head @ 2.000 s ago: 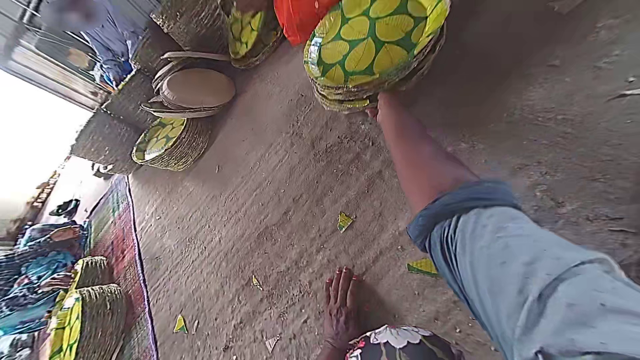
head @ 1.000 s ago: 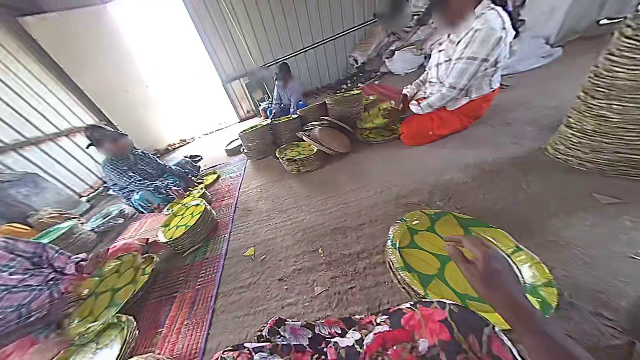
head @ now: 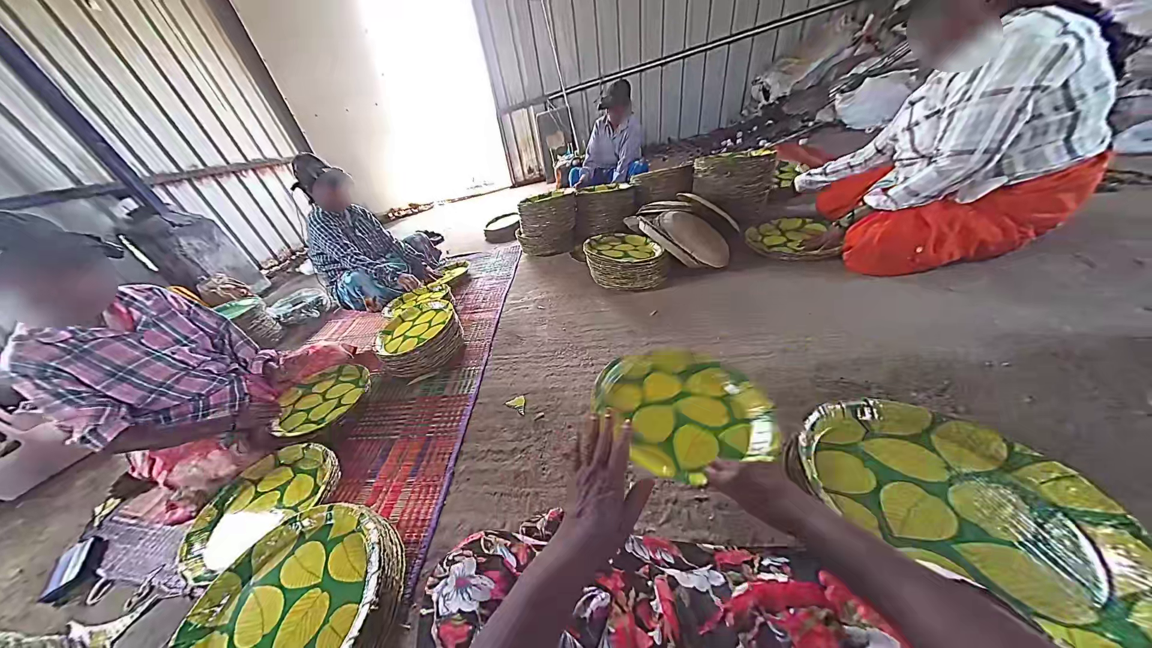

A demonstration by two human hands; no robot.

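Note:
My right hand (head: 747, 486) grips the lower edge of a round leaf-patterned plate (head: 688, 416), green and yellow, tilted up in front of my floral-clothed lap. Fingers spread, my left hand (head: 601, 472) is raised at the plate's left edge; whether it touches the plate cannot be told. Close by on the right lies a stack of similar larger-looking plates (head: 909, 504) with a glossy top. Another stack of leaf-patterned plates (head: 297, 585) stands at the lower left.
A red woven mat (head: 405, 432) runs along the left, with a plate stack (head: 418, 337) on it. Co-workers sit left, far back and right, handling plates. More stacks (head: 625, 261) and plain round discs (head: 688, 236) stand ahead. A small scrap (head: 516, 404) lies on the floor.
The view has swung widely. One second ago my right hand lay over the plates at my right; now it holds up one plate, and my left hand has come into view beside it.

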